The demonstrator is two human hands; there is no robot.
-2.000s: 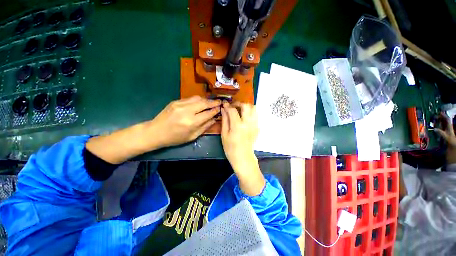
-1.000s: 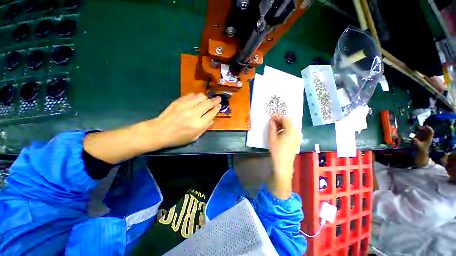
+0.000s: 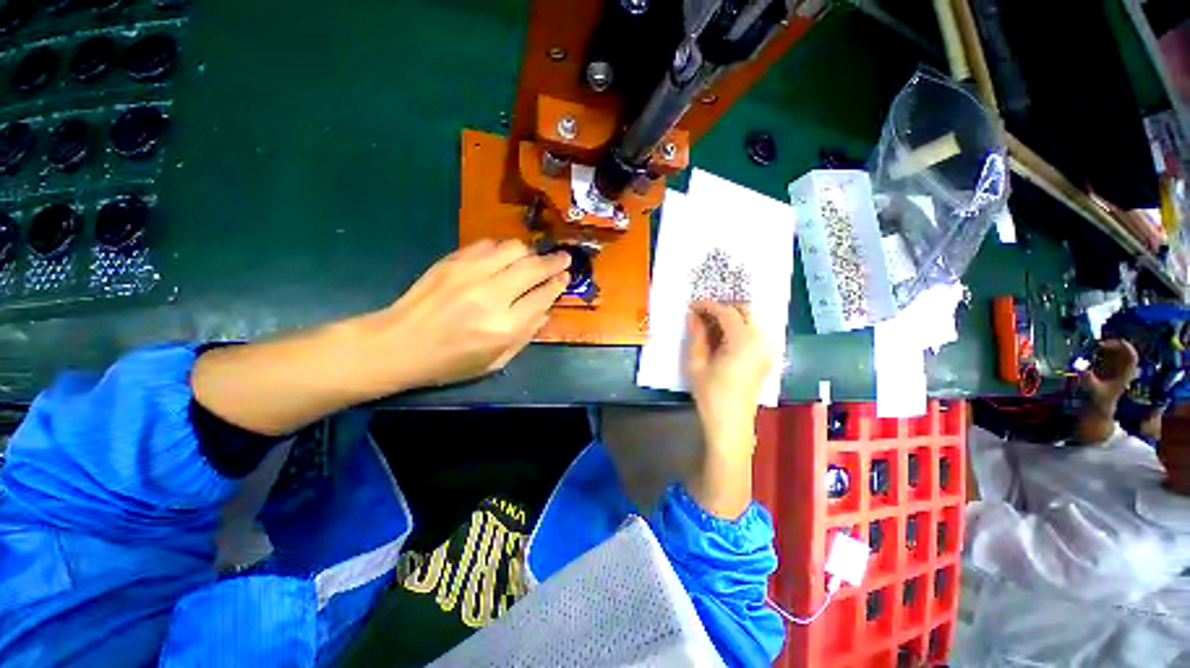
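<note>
A round black housing (image 3: 576,272) sits in the fixture under the ram of the orange-brown hand press (image 3: 569,127). My left hand (image 3: 480,311) has its fingertips on the housing's left side and holds it there. My right hand (image 3: 726,350) is over the white paper sheet (image 3: 676,313), thumb and fingertips close together at the lower edge of a heap of tiny metal parts (image 3: 720,277). Whether a part is between those fingertips is too small to tell. The orange base plate (image 3: 629,308) lies under the fixture.
A clear blister tray with black housings (image 3: 89,256) lies at the left. Right of the paper are a pale parts box (image 3: 839,248) and a clear plastic bag (image 3: 942,183). A loose housing (image 3: 761,146) lies behind. A red crate (image 3: 855,522) and another person's hand (image 3: 1109,376) are at the right.
My right hand has moved from the fixture to the paper and its metal parts, then shifted slightly there. My left hand has stayed at the housing. The view has shifted a little.
</note>
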